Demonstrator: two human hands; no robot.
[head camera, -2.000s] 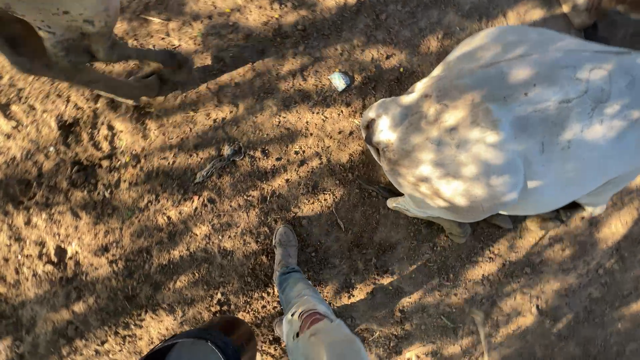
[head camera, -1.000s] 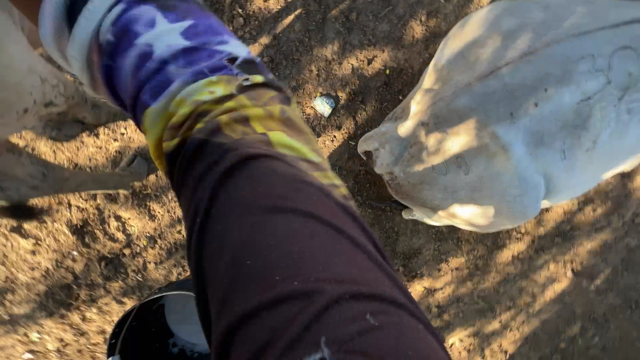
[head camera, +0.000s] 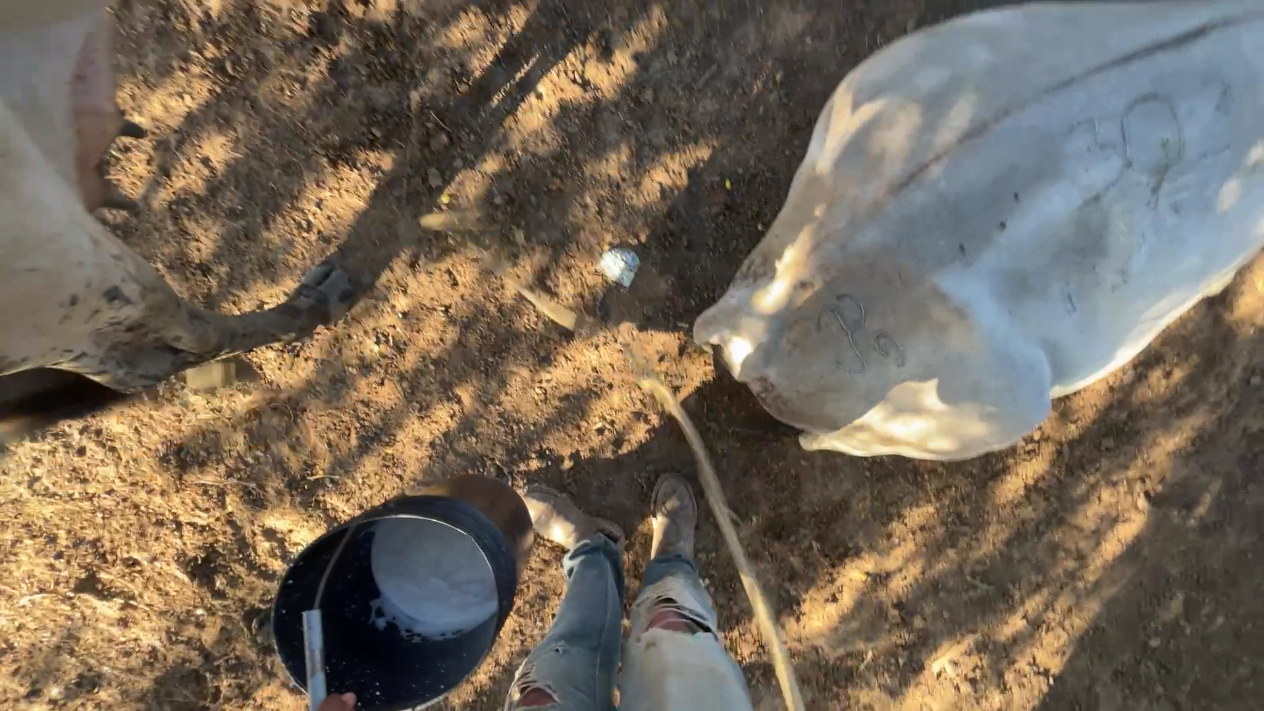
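At the bottom edge, a small part of my left hand (head camera: 338, 701) shows at the pale tubular grip (head camera: 314, 647) of a wire bucket handle. The dark bucket (head camera: 484, 553) hangs tilted beside my legs, with white, milk-like liquid (head camera: 433, 578) inside and white splashes on its wall. My right hand is out of view. A long tan rope or flexible stick (head camera: 726, 523), blurred toward its far end, runs up from the bottom edge to the right of my legs; what holds it is hidden.
At the right stands a white cow (head camera: 1066, 227) with brand marks. Another pale animal (head camera: 59, 257) is at the left, its lower leg (head camera: 262, 321) reaching inward. A crumpled whitish object (head camera: 619, 266) lies on the dirt. My boots (head camera: 673, 509) are below it.
The sleeved arm that crossed the view a second ago is gone from sight. The bucket shows far more fully, and the long tan rope or stick has appeared.
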